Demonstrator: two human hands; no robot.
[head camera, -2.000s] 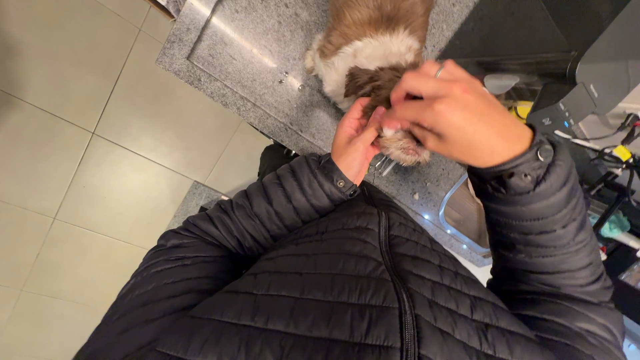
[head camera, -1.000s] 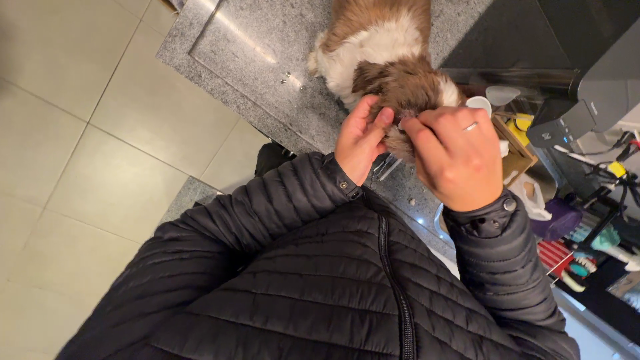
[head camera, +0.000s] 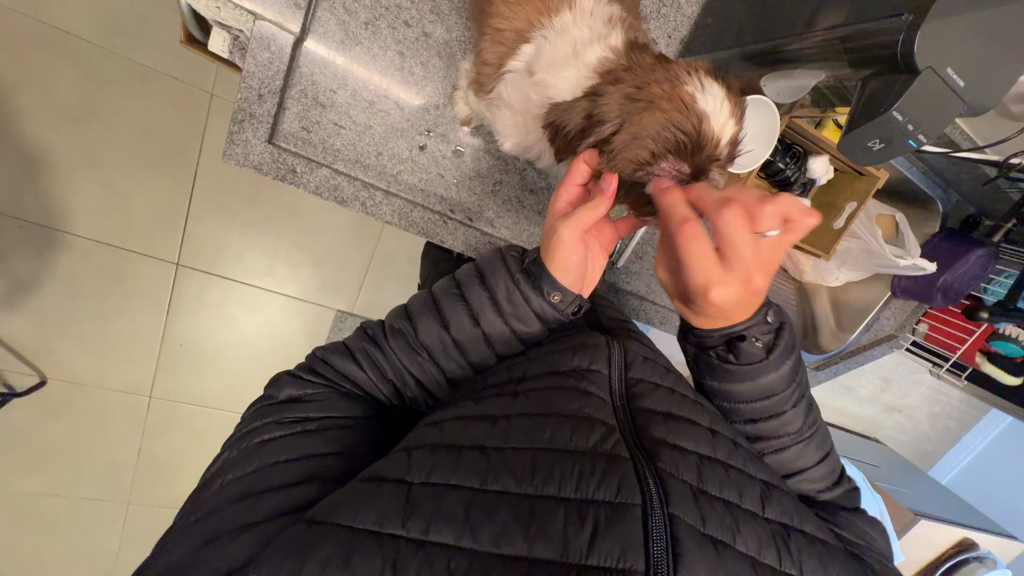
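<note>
A small brown and white long-haired dog is on a speckled grey granite counter, its head toward me. My left hand touches the side of the dog's head, thumb and fingers at the fur near an ear. My right hand, with a ring on one finger, has its fingertips at a pinkish patch on the head. Whether something small is between those fingertips cannot be told. Small shiny bits lie on the counter beside the dog.
Right of the dog's head are a white bowl, a wooden box with a black cord, and a white plastic bag over a steel sink. A black appliance, a purple container and a wire rack stand farther right.
The dog's head has turned toward the right, and my right hand has shifted along it. My left hand stays beside the head.
</note>
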